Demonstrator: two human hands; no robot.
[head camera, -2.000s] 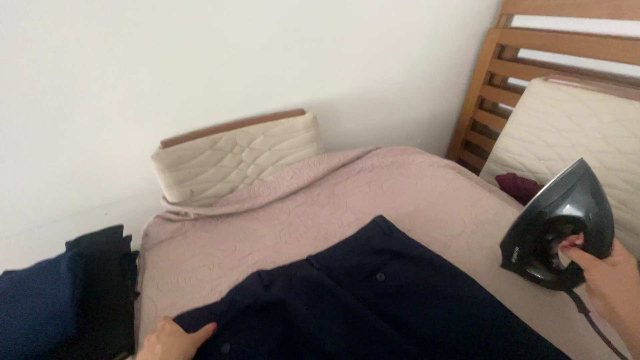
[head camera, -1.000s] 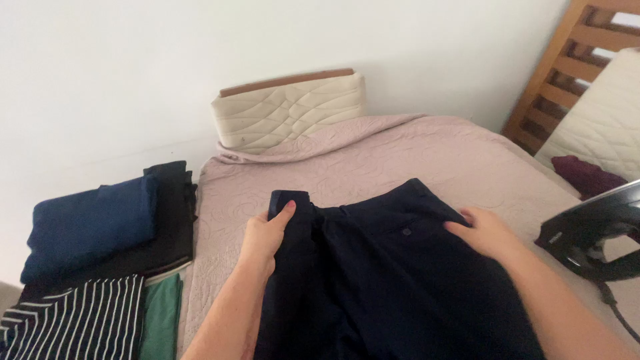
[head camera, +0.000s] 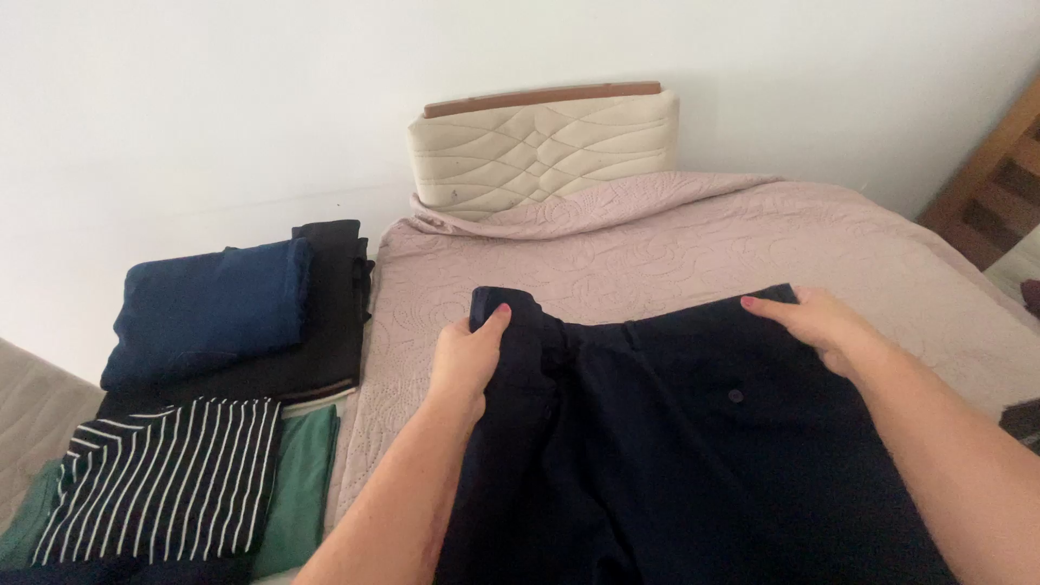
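Observation:
Dark navy trousers (head camera: 691, 455) with a buttoned back pocket hang or lie across the lower middle of the head view, waistband uppermost. My left hand (head camera: 467, 361) grips the waistband's left end, thumb on top, where the cloth bunches. At the waistband's right end, my right hand (head camera: 816, 325) pinches the corner between thumb and fingers. Behind the trousers spreads a pink quilted cover (head camera: 650, 260). A dark piece of the iron (head camera: 1020, 418) shows at the right edge, partly behind my right forearm.
Folded clothes lie at the left: a blue garment (head camera: 211, 309) on a black one (head camera: 337, 325), and a striped one (head camera: 171, 479) over green cloth (head camera: 301, 487). A cream padded board (head camera: 544, 150) stands against the wall. Wooden slats (head camera: 991, 187) are at the right.
My right hand has let go of the iron, which it held two seconds ago, and now holds the trousers' waistband. The waistband has been drawn out straighter. The view has shifted right-to-left.

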